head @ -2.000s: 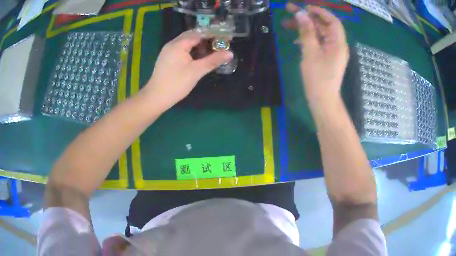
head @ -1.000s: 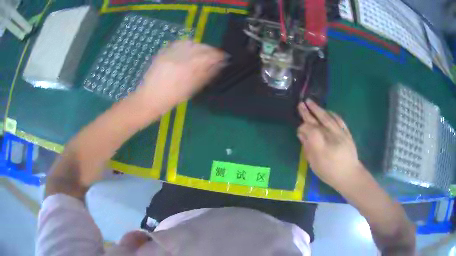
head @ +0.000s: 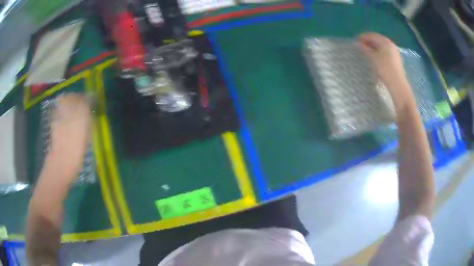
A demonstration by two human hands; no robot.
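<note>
The view is blurred. My left hand (head: 71,117) is over the left blister tray (head: 87,165); its fingers are too blurred to tell what they hold. My right hand (head: 380,47) is over the upper part of the right blister trays (head: 345,88), fingers bent down; whether a part is between them cannot be told. The test fixture (head: 166,78) stands on its black base (head: 182,132), with the silvery round nest (head: 174,102) at its front and the red clamp handle (head: 126,44) upright behind. A thin red stick (head: 203,88) lies right of the nest.
A whitish block (head: 9,148) is at the far left edge. A pale sheet (head: 54,52) lies at the back left. The green label (head: 185,202) is at the front edge. Yellow tape and blue tape (head: 244,140) divide the mat. White sheets lie at the back.
The view has turned to the right. My left hand has moved away from the fixture to the left tray. My right hand has moved from beside the fixture base to the right trays.
</note>
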